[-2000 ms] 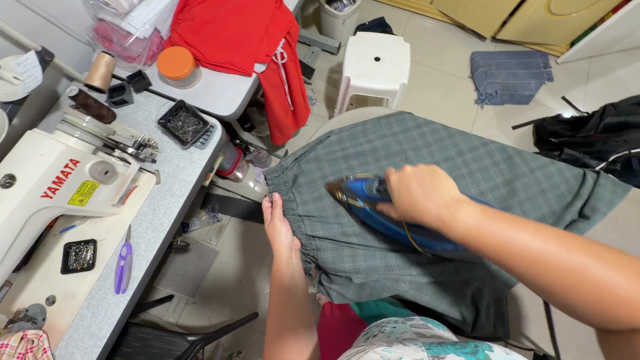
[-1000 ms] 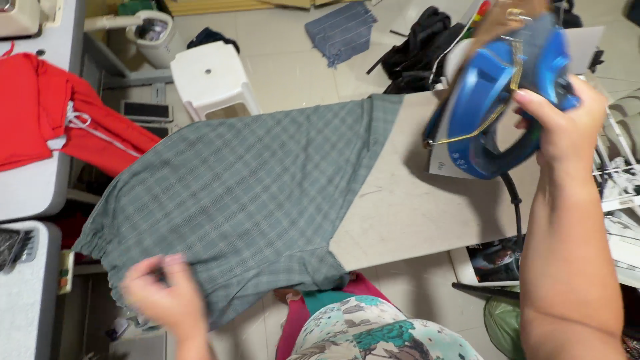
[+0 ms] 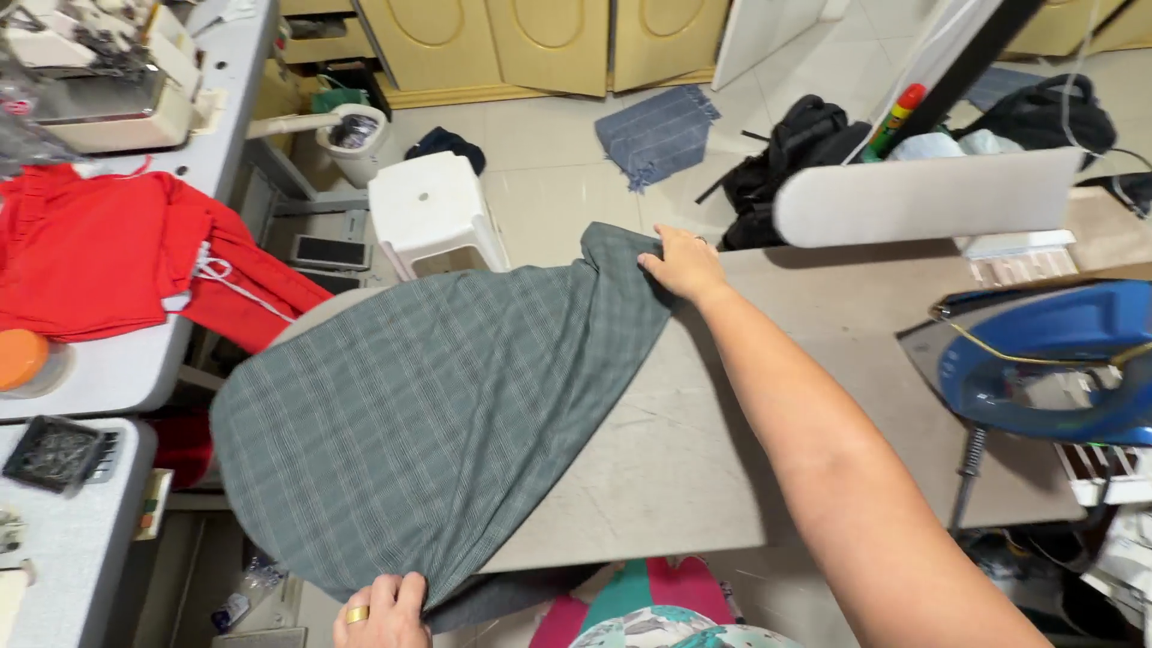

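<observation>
A grey-green checked garment lies over the rounded end of the ironing board, with diagonal folds running through it. My left hand, wearing a gold ring, grips its near lower edge. At the far edge of the board, my right hand pinches the garment's upper right corner. A blue clothes iron rests at the right end of the board, away from both hands, its cord hanging toward the near side.
A small sleeve board stands over the far right side. White stool and black backpack are beyond the board. To the left, tables hold red clothing, a sewing machine and a pin tray.
The iron, in my right hand in both earlier frames, now rests on the board. My right hand has taken hold of the garment's far corner. The view has shifted to the right.
</observation>
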